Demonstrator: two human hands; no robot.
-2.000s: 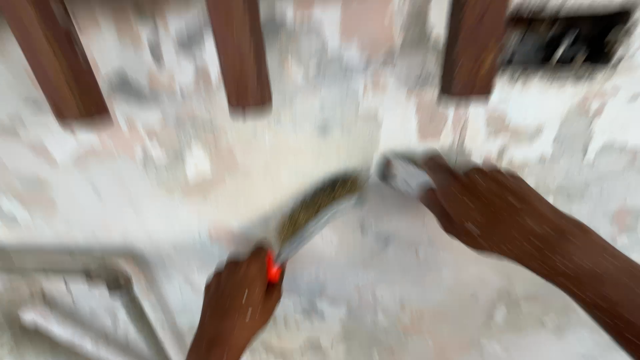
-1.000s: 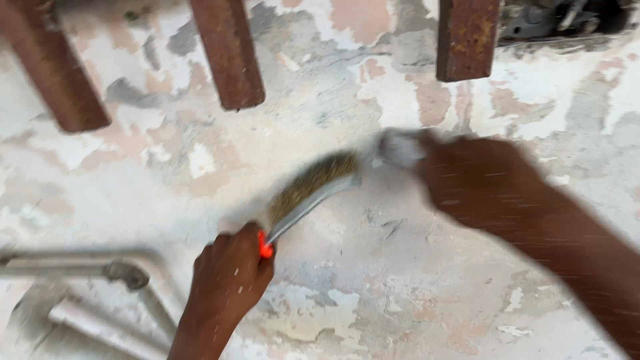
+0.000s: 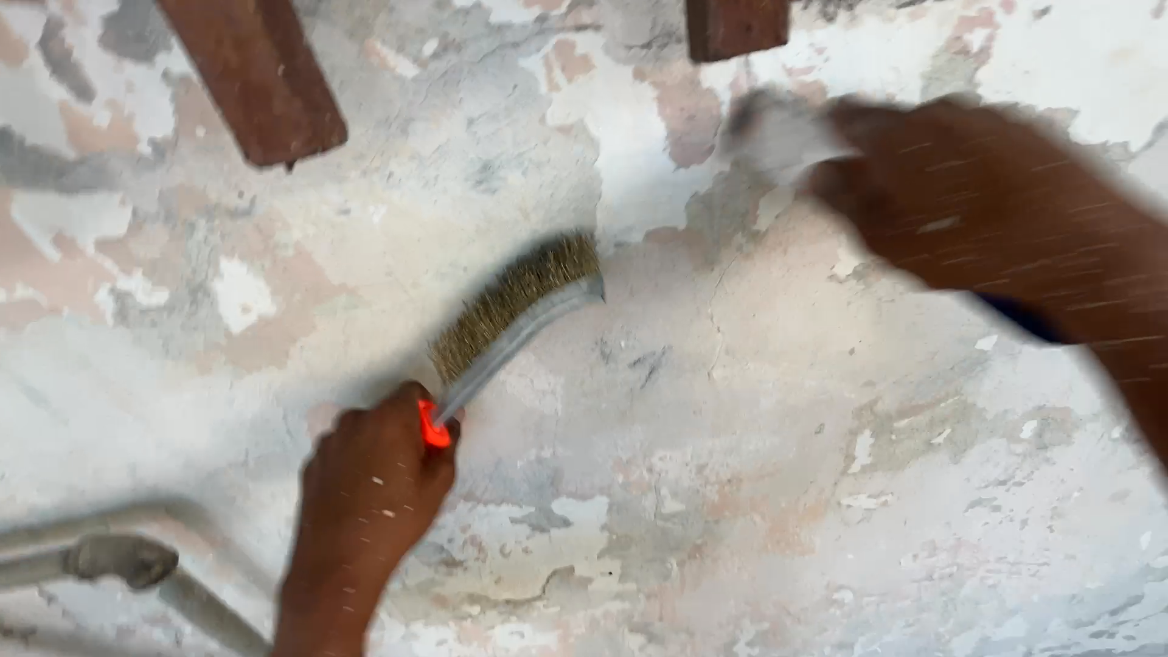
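Note:
My left hand (image 3: pixel 379 484) is closed round the orange handle of a curved wire brush (image 3: pixel 520 310). The brush has a grey metal back and brass-coloured bristles that face up and left, close to a wall (image 3: pixel 748 383) of patchy, flaking paint. At the upper right, my right hand (image 3: pixel 958 192), blurred by motion, grips a pale greyish tool (image 3: pixel 785 137) against or close to the wall. Blur hides this tool's exact kind. A dark blue band shows at the right wrist. Small pale flecks lie on both hands.
Two reddish-brown bars (image 3: pixel 265 91) reach down from the top edge, one left of centre and one (image 3: pixel 739 27) right of centre. A grey pipe with an elbow joint (image 3: pixel 123 558) runs along the wall at the lower left.
The view has shifted somewhat, and the dark wall opening at the upper right has left it. My left hand still holds the wire brush. My right hand is now farther from the brush's tip.

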